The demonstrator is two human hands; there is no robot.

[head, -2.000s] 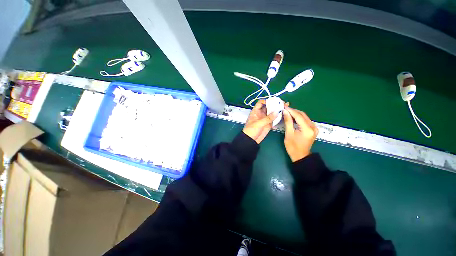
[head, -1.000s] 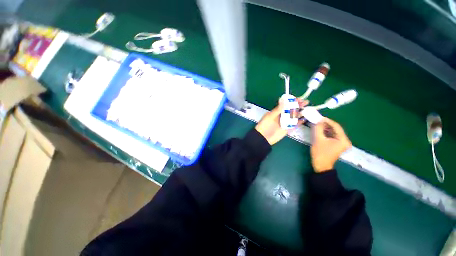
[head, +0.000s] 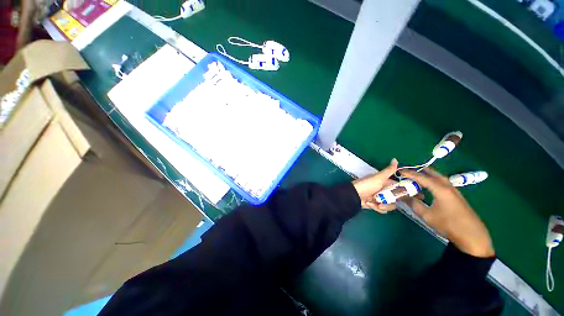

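A corded unit point(head: 397, 192), white with blue bands and a brown patch, lies across the fingers of my left hand point(head: 375, 188) above the metal rail. My right hand point(head: 454, 213) is at the unit's right end, its fingers curled over it; whether it grips the unit or a small part is unclear. Another brown-ended unit point(head: 448, 144) lies on the conveyor just beyond, its cord running toward my hands. A white and blue unit point(head: 469, 179) lies behind my right hand, partly hidden. The blue tray point(head: 286, 177), heaped with white parts point(head: 238, 126), is left of my hands.
A white post point(head: 365, 71) stands between tray and hands, by the metal rail point(head: 352, 162). Two corded units point(head: 266, 60) touch on the conveyor behind the tray. More units lie far left point(head: 191, 7) and far right point(head: 555, 232). A white board point(head: 148, 80) and open carton point(head: 117, 203) are at left.
The view has shifted, so the tray and post sit further right in the picture. The unit turned from upright to lying sideways in my left hand. The white piece at my right fingers no longer shows.
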